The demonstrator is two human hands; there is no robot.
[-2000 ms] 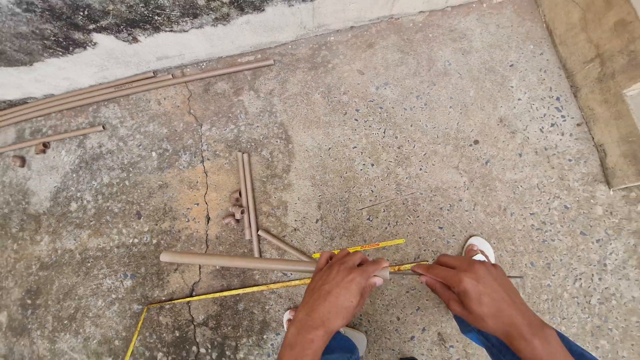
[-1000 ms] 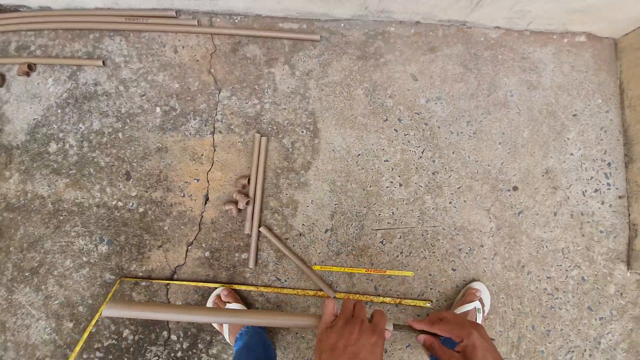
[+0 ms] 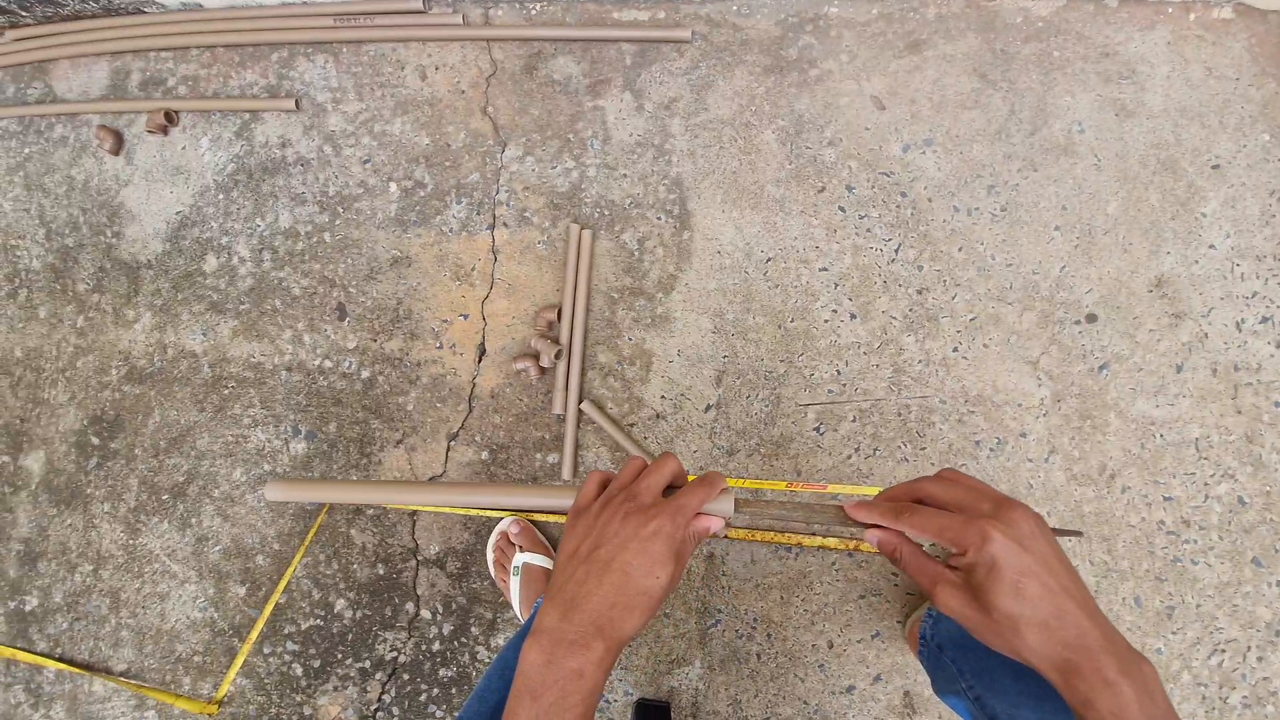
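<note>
My left hand (image 3: 635, 550) grips a brown PVC pipe (image 3: 420, 493) near its right end. My right hand (image 3: 970, 560) pinches a flat metal file (image 3: 800, 516), whose left end meets the pipe's open end; whether it goes inside cannot be told. The file's thin tang sticks out beyond the right fingers. Below and behind the pipe, a yellow folding rule (image 3: 268, 610) lies on the concrete, and a yellow strip (image 3: 780, 485) shows between the hands. A short pipe offcut (image 3: 615, 430) slants toward my left fingers.
Two cut pipes (image 3: 583, 350) lie side by side, with several brown elbow fittings (image 3: 547, 350) at their left. Longer pipes (image 3: 400, 38) lie along the top left, a further pipe (image 3: 200, 105) and two fittings (image 3: 109, 139) below them. A sandaled foot (image 3: 520, 565) is beside my left wrist.
The view has shifted. The file, largely hidden by my right hand a second ago, now shows between my hands at the pipe's end. My left hand still holds the pipe.
</note>
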